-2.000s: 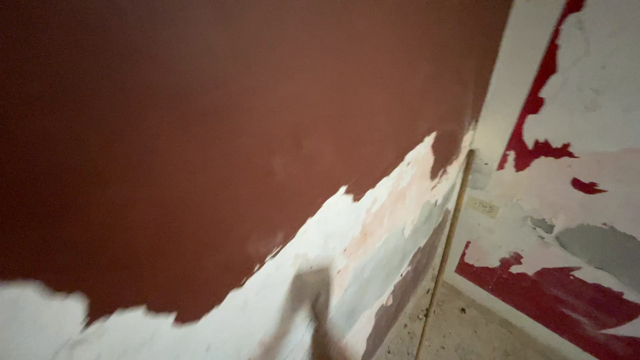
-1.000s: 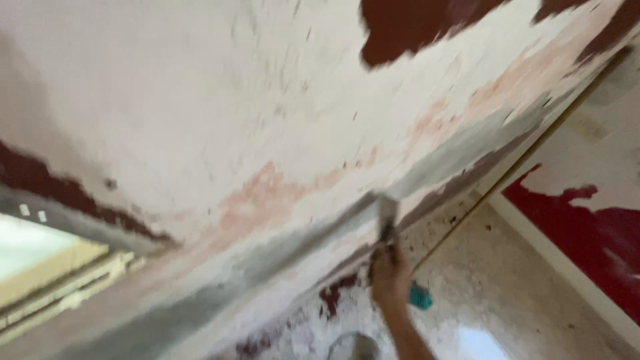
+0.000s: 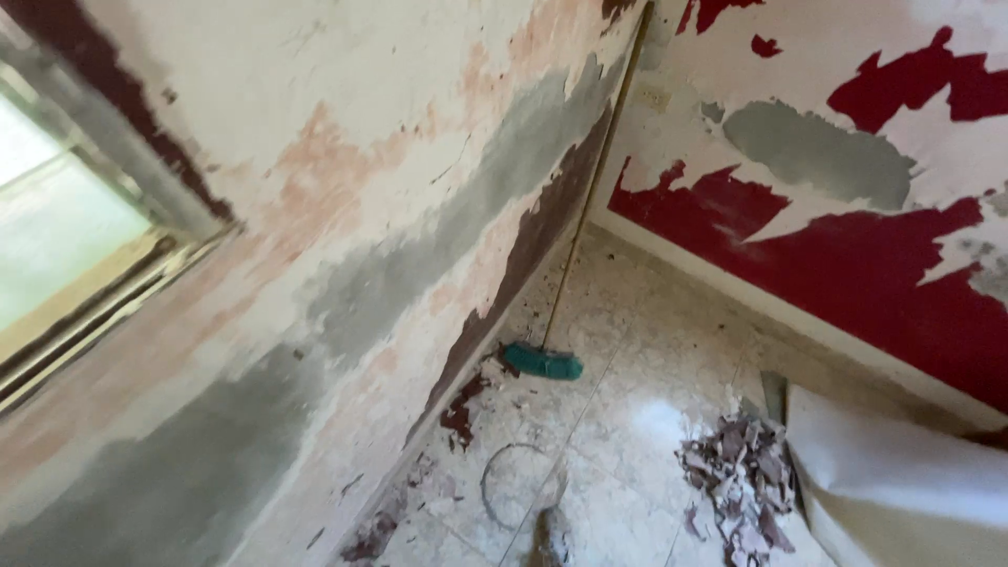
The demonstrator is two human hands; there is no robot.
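Note:
Neither of my hands can be made out. A blurred brown shape (image 3: 547, 539) stands at the bottom edge; I cannot tell whether it is a foot or part of a tool. The wall on the left (image 3: 378, 291) is patchy, with white, pinkish and grey areas and dark brown paint remnants. Along its foot lie dark paint flakes (image 3: 465, 409). A teal-headed broom (image 3: 543, 361) rests on the floor, its long thin handle running up into the corner. To the right of it is a heap of peeled paint flakes (image 3: 740, 480).
A window with its frame (image 3: 79, 205) is at the left. The adjoining wall (image 3: 835, 228) shows peeling red paint and a grey patch. A pale sheet or panel (image 3: 890, 465) stands at the lower right. A ring-shaped mark or thin ring (image 3: 486, 484) lies on the floor.
A hand with a scraper, against the lower wall one second ago, is no longer recognisable. The view has swung far down and across, bringing the flake heap into sight.

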